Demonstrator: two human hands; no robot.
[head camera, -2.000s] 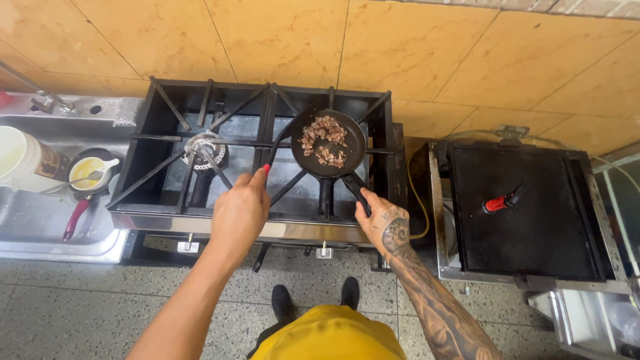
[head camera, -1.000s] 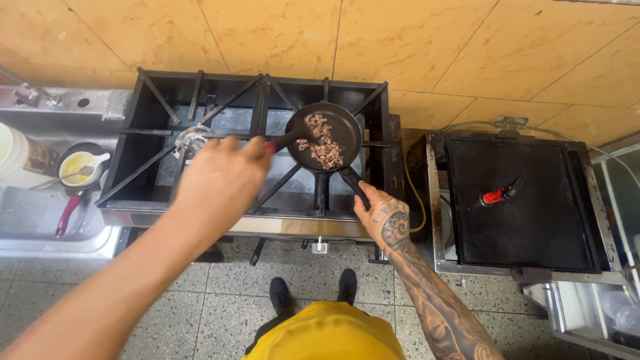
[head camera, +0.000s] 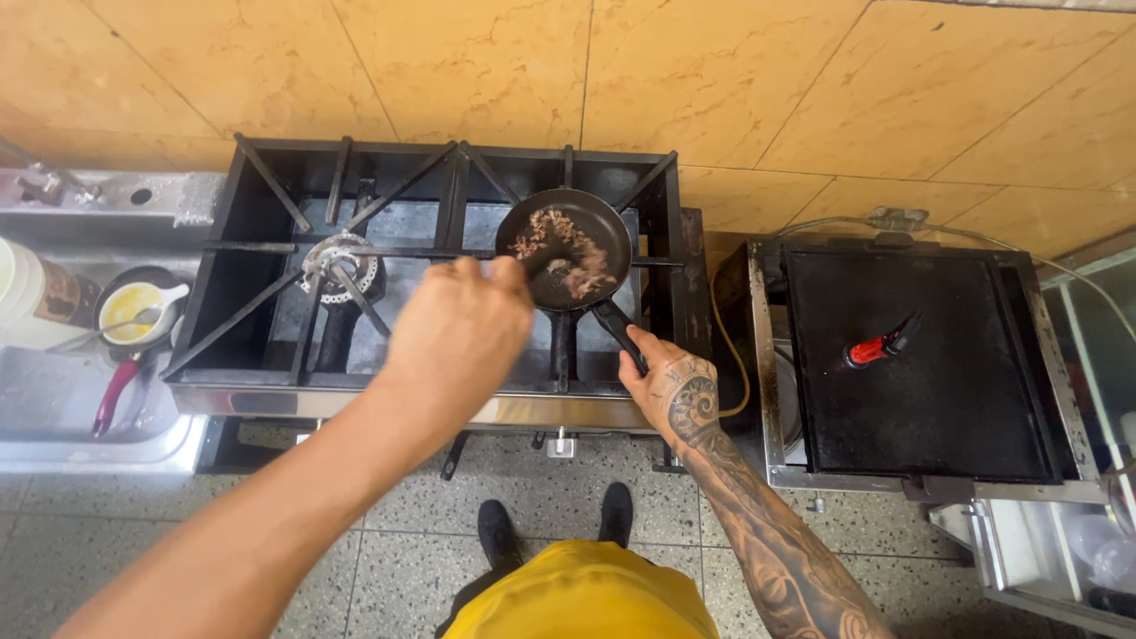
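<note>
A small black frying pan (head camera: 555, 288) rests on the right burner grate of a gas stove (head camera: 311, 401). Chopped browned meat (head camera: 587, 266) lies in it, mostly along the upper and right side, partly blurred. My right hand (head camera: 666, 377) grips the pan's black handle from the lower right. My left hand (head camera: 461, 328), blurred, is closed just left of the pan around a dark utensil whose end reaches into the meat; most of the utensil is hidden by the hand. Left of that hand, the other burner (head camera: 339, 268) shows under its grate with no pan on it.
At left, a steel sink (head camera: 53, 382) holds a white bucket (head camera: 22, 284), a pan with a red handle (head camera: 115, 390) and a white bowl (head camera: 140, 312) of yellow food with a spoon. On the right, a red and black lighter-like object (head camera: 879, 344) lies on a flat griddle (head camera: 923, 417).
The meat has been spread and shifted within the pan. My left hand first rose from the stove's front toward the pan, and is now closer to the pan's left edge. My right hand stays on the handle.
</note>
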